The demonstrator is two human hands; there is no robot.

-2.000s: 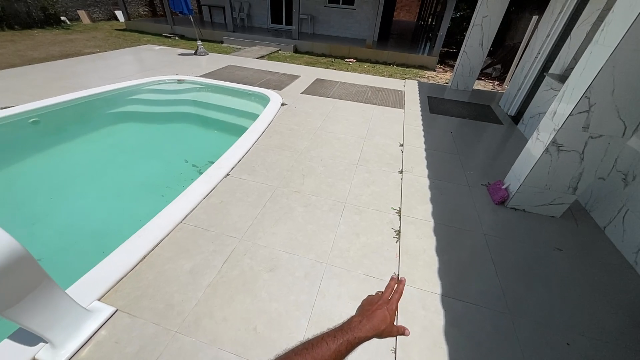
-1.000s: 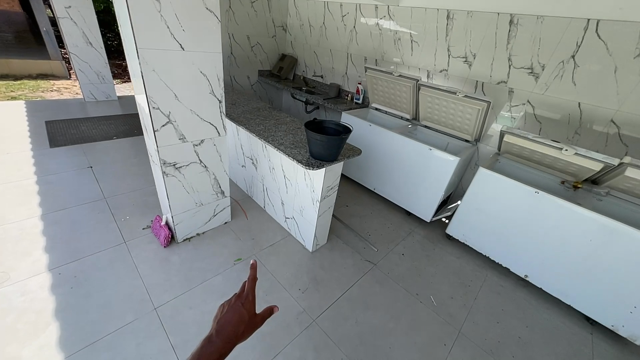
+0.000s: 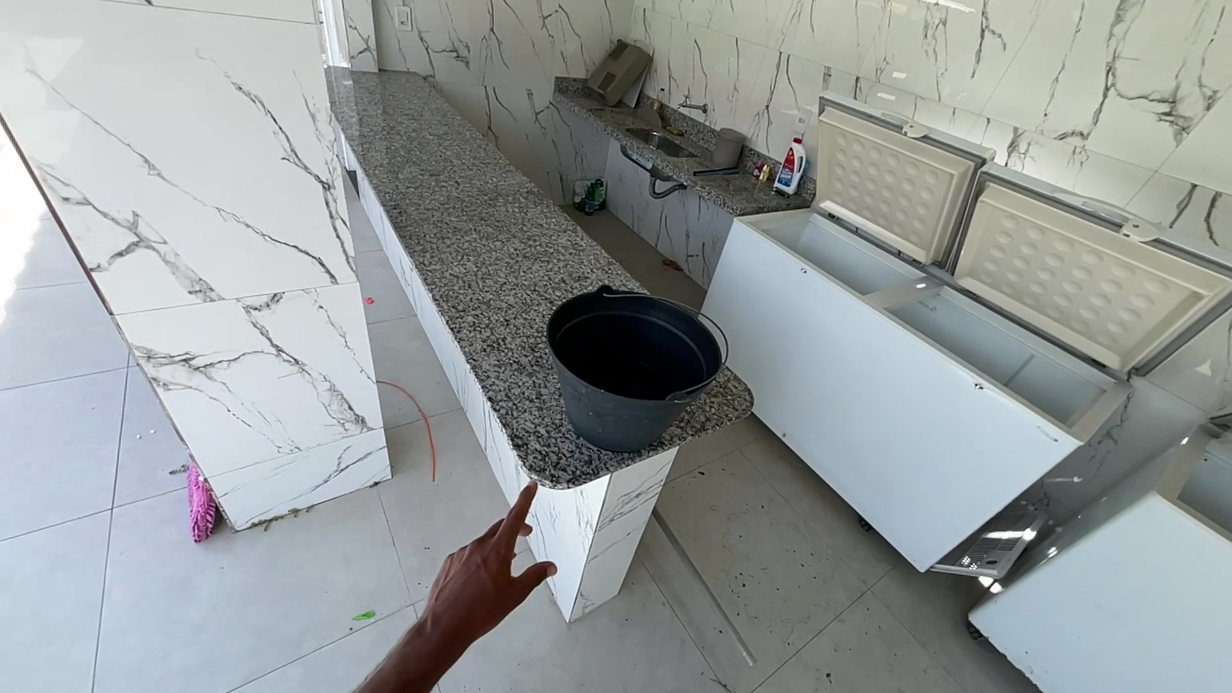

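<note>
My left hand [image 3: 481, 577] reaches up from the bottom of the head view, palm down and holding nothing. Its index finger is extended, the thumb points out to the right and the other fingers are partly curled. The fingertip appears near the rounded corner of a speckled granite countertop [image 3: 452, 202]; whether it touches cannot be told. Beyond it, a black plastic bucket [image 3: 616, 414] with a wire handle stands upright on the counter's near end. My right hand is out of view.
A marble-look tiled pillar [image 3: 241, 366] rises at left, a pink microfiber item [image 3: 200, 505] at its foot. White chest freezers [image 3: 866, 414] line the right side; the nearer-to-centre one has raised lids. Behind are a sink [image 3: 662, 142] and a bottle [image 3: 791, 167]. A thin strip [image 3: 703, 587] lies on the floor.
The view has swung right from the poolside and come nearer to the counter. My left hand stays raised in front, its index finger extended. The bucket stands on the counter as before.
</note>
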